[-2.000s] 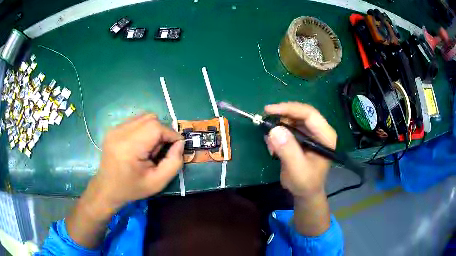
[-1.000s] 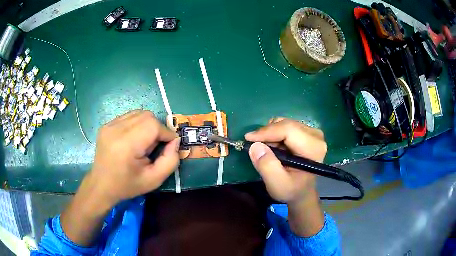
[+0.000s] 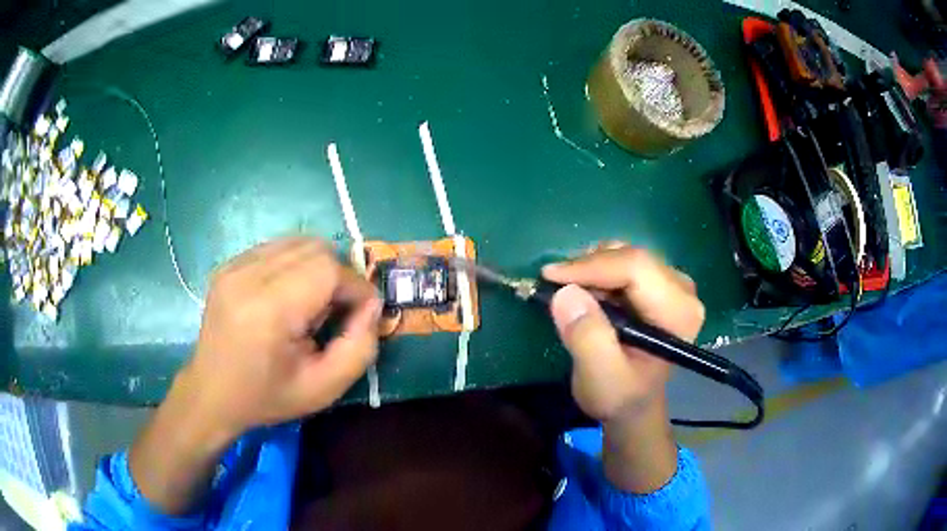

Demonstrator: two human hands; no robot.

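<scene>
A small black electronic unit [image 3: 415, 285] with a pale patch sits in the orange-brown fixture [image 3: 424, 322]. My right hand [image 3: 623, 322] holds the soldering iron [image 3: 675, 351] by its black handle. Its blurred tip is over the fixture's upper right part; I cannot tell if it touches. My left hand [image 3: 296, 327] is blurred at the fixture's left edge, thumb and finger pinched. The thin solder wire [image 3: 164, 197] runs into this hand; its end is not clear. White strips [image 3: 438, 182] run under and past the fixture.
Silver-white cells [image 3: 68, 207] are piled at left, below the solder roll [image 3: 25, 88]. Several black units [image 3: 349, 50] lie at the back. The tip cleaner pot [image 3: 613, 99] and a wire offcut [image 3: 556, 122] are at back right. A fan [image 3: 766, 230] and red tool tray [image 3: 763, 78] stand at right.
The iron first moved left and down onto the unit, then drew back slightly right and up. My left hand has stayed beside the fixture.
</scene>
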